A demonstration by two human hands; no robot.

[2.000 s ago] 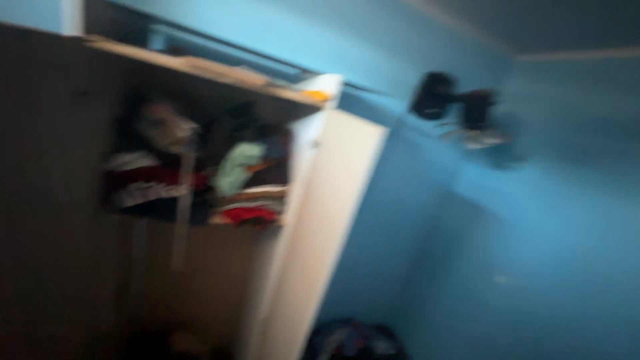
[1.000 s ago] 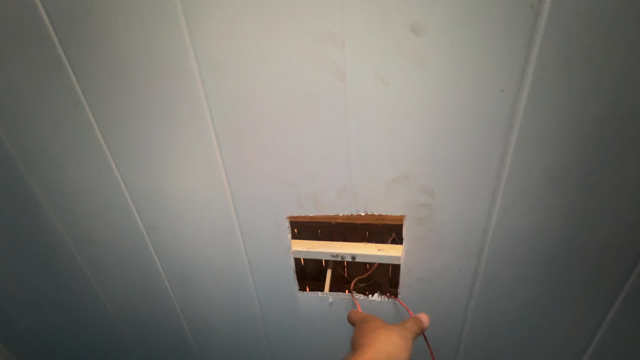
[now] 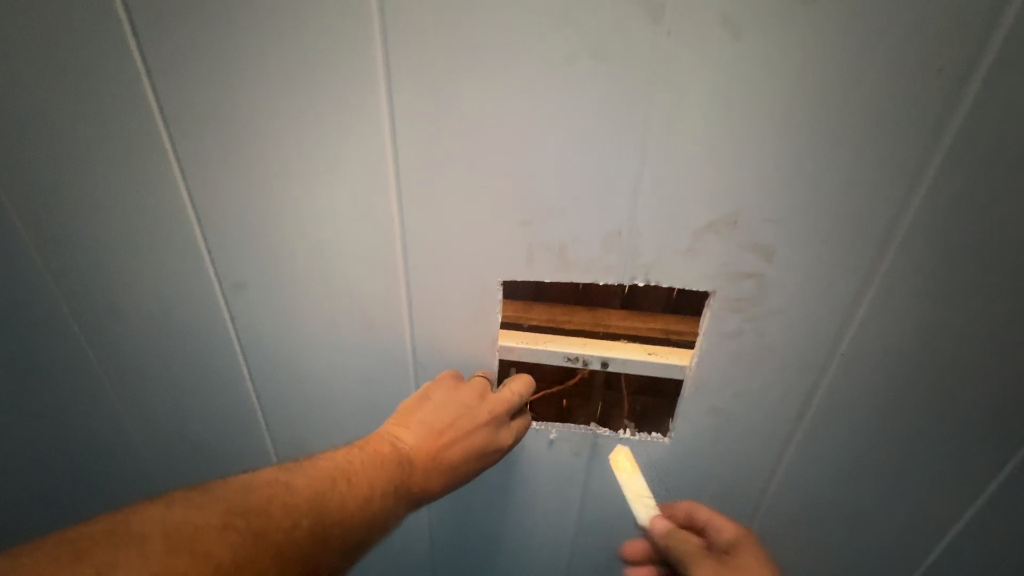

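My left hand point(image 3: 464, 424) is at the lower left corner of a rectangular opening cut in a blue-grey panelled ceiling point(image 3: 560, 160). Its fingers curl over the cut edge, and a thin reddish wire point(image 3: 560, 387) runs from near them toward a pale wooden batten point(image 3: 596, 352) that crosses the opening. What the fingertips hold is hidden. My right hand point(image 3: 696, 540), at the bottom of the view, holds a short pale strip point(image 3: 634, 486) that looks like wood. The strip's tip points up at the opening's lower edge.
A brown wooden beam point(image 3: 600, 318) lies behind the batten, inside the dark cavity. A second thin wire point(image 3: 626, 400) hangs there. The opening's lower edge point(image 3: 600, 430) is ragged. Dark smudges mark the panel above and to the right of the hole.
One second ago a single hand was below the opening by the red wires; now my left hand is at its left corner and my right hand holds the strip. The view has swung from a shelf to the ceiling.
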